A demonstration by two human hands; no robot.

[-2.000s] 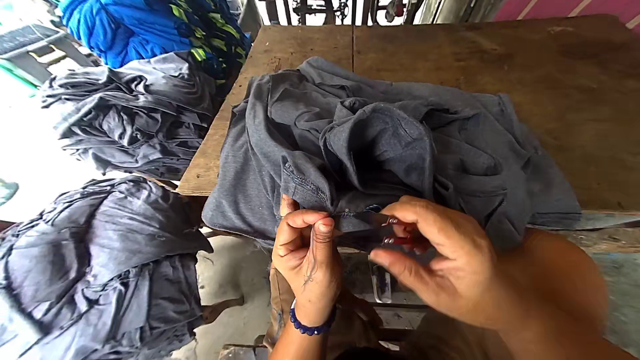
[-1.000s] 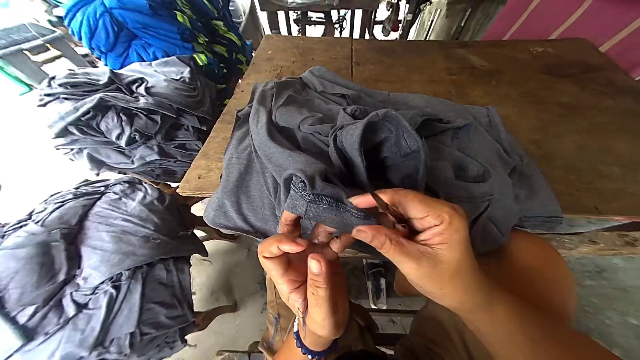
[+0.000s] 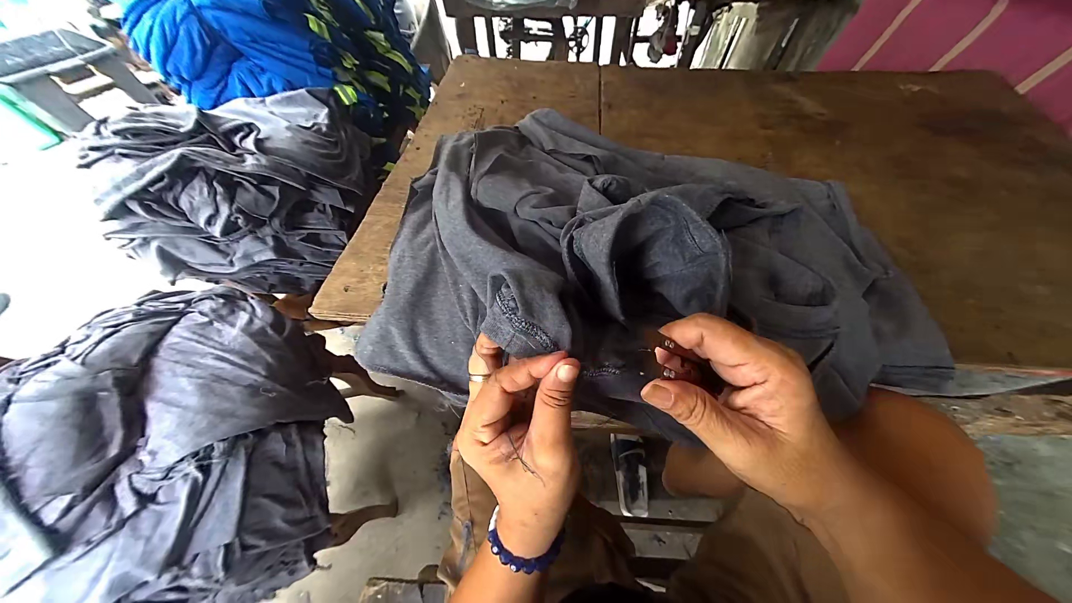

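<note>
A dark grey knit garment [image 3: 519, 201] lies bunched at the near edge of a wooden table. My left hand [image 3: 523, 419], with a ring and a blue bead bracelet, pinches the garment's stitched hem between thumb and fingertips; a loose dark thread lies across its palm. Just right of it, my right hand [image 3: 745, 402] holds a small dark metal tool [image 3: 670, 360], perhaps thread snips, between thumb and fingers. The tool is apart from the hem and partly hidden by the fingers. An open tube of the garment stands up behind both hands.
The wooden table [image 3: 921, 167] extends behind and right of the garment. Two heaps of grey cloth, one upper left [image 3: 234, 193] and one lower left [image 3: 167, 444], stand beside it. Blue fabric [image 3: 226, 50] is piled farther back. A treadle-type metal frame [image 3: 578, 33] stands beyond the table.
The right hand has moved slightly away from the hem, where its tool was close to the stitching a second ago. The left hand has turned and still pinches the cloth.
</note>
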